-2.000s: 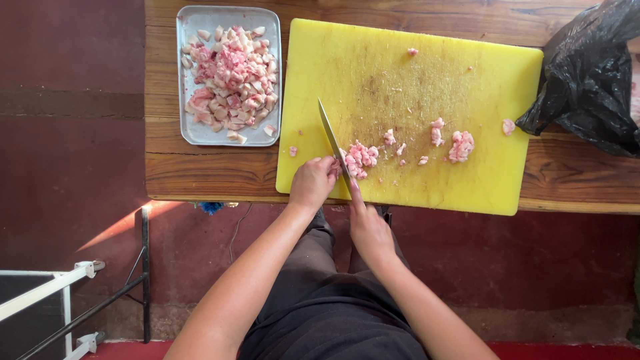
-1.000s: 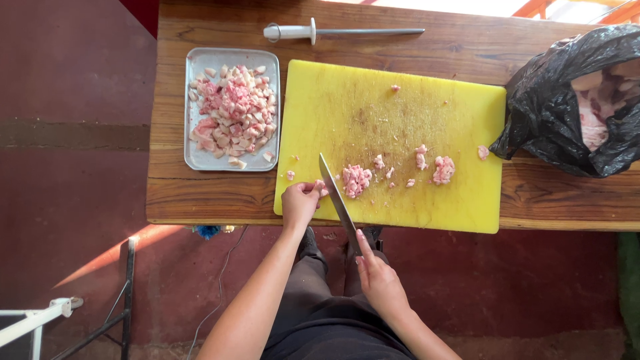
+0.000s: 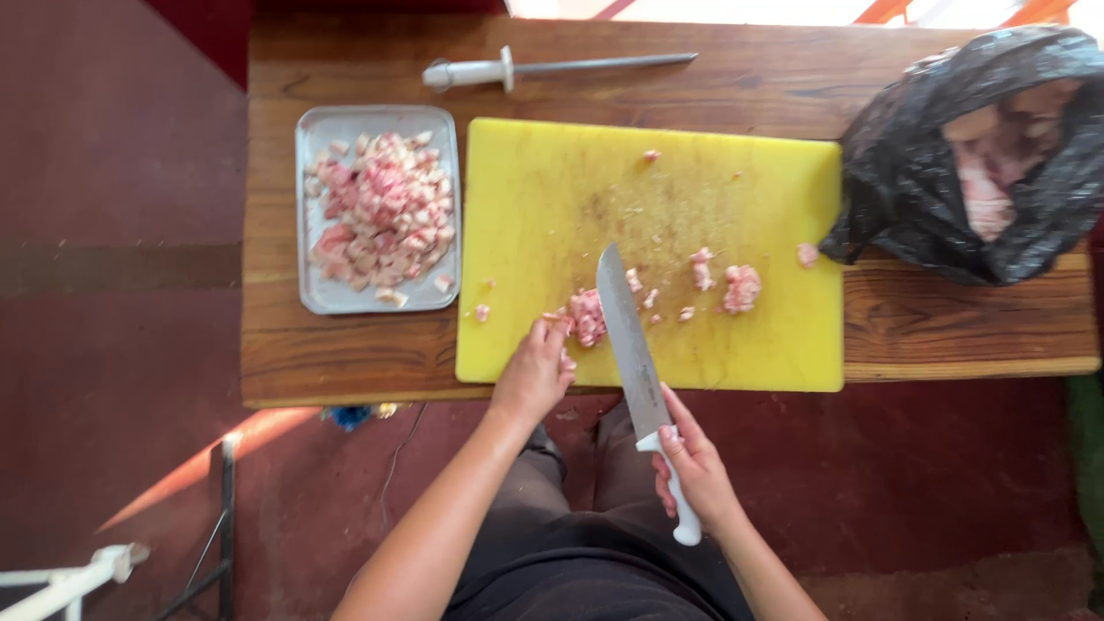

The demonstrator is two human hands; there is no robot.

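Note:
My right hand (image 3: 697, 473) grips the white handle of a butcher's knife (image 3: 634, 345), whose broad blade lies flat-side up over the yellow cutting board (image 3: 535, 198) and points away from me. At the board's near edge, my left hand (image 3: 532, 366) has bent fingers around bits of raw meat. Just beyond its fingertips, left of the blade, sits a small heap of chopped pink meat (image 3: 587, 317). Another clump (image 3: 742, 289) and several scraps lie to the right of the blade. A metal tray (image 3: 377, 301) left of the board holds a pile of diced meat and fat.
A honing steel (image 3: 604, 63) with a white handle lies beyond the board on the wooden table (image 3: 336, 354). An open black plastic bag (image 3: 897, 172) with larger raw meat inside touches the board's right side. A metal frame (image 3: 226, 526) stands on the floor at lower left.
The knife has turned from edge-down beside my left fingers to blade flat, right of the small heap. My left hand has shifted toward the heap. The view has moved, bringing the honing steel into sight.

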